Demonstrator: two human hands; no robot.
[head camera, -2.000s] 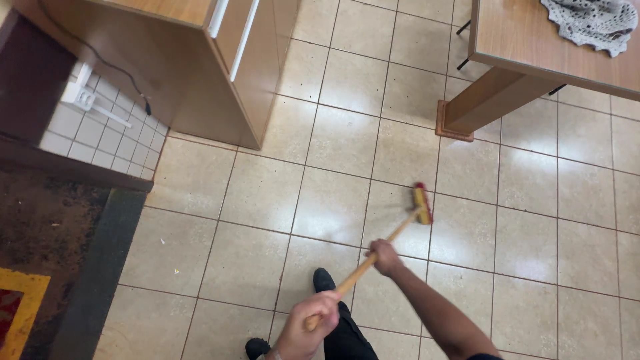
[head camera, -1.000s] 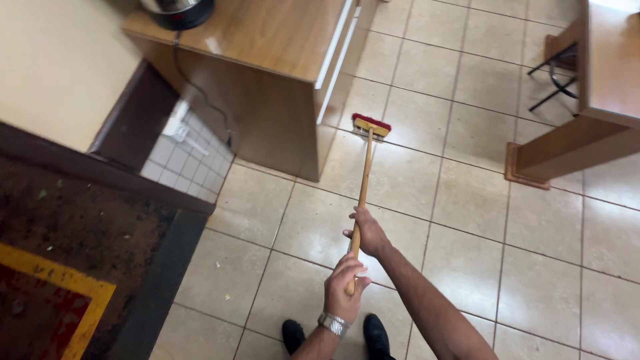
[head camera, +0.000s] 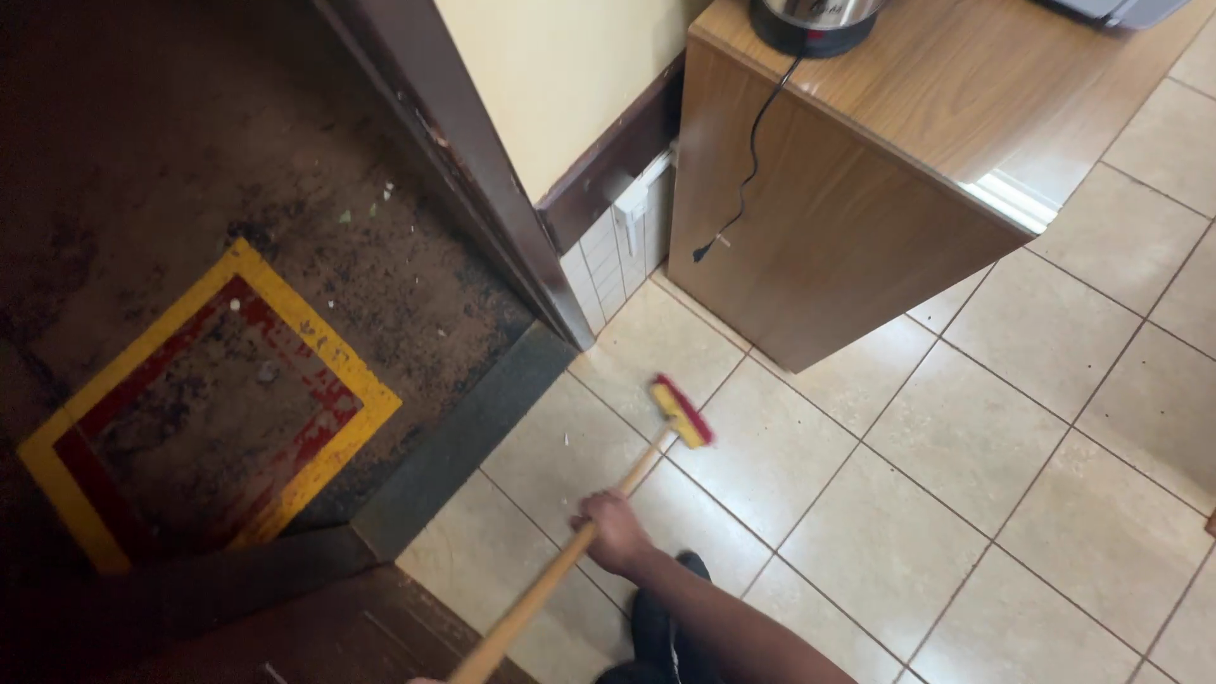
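Note:
A broom with a yellow-and-red head (head camera: 681, 411) rests on the cream floor tiles near the cabinet's lower corner. Its wooden handle (head camera: 537, 597) runs down and left toward the bottom edge. Around the handle, a short way below the head, my right hand (head camera: 613, 532) is closed. Only a sliver of my left hand (head camera: 426, 681) shows at the bottom edge, beside the upper handle; its grip is mostly out of frame. Small bits of debris (head camera: 567, 439) lie on the tiles left of the broom head.
A wooden cabinet (head camera: 817, 209) stands above the broom, with an electric kettle (head camera: 815, 24) on top and its cord (head camera: 753, 142) hanging down. At left, a dark threshold (head camera: 465, 442) borders a worn floor with a yellow-and-red painted border (head camera: 323, 351). A dark shoe (head camera: 655, 608) is below my right arm.
The broom head has moved from beside the cabinet's drawer side to the tiles nearer the doorway. My left hand, earlier seen on the handle, is now nearly out of frame. The view has swung left.

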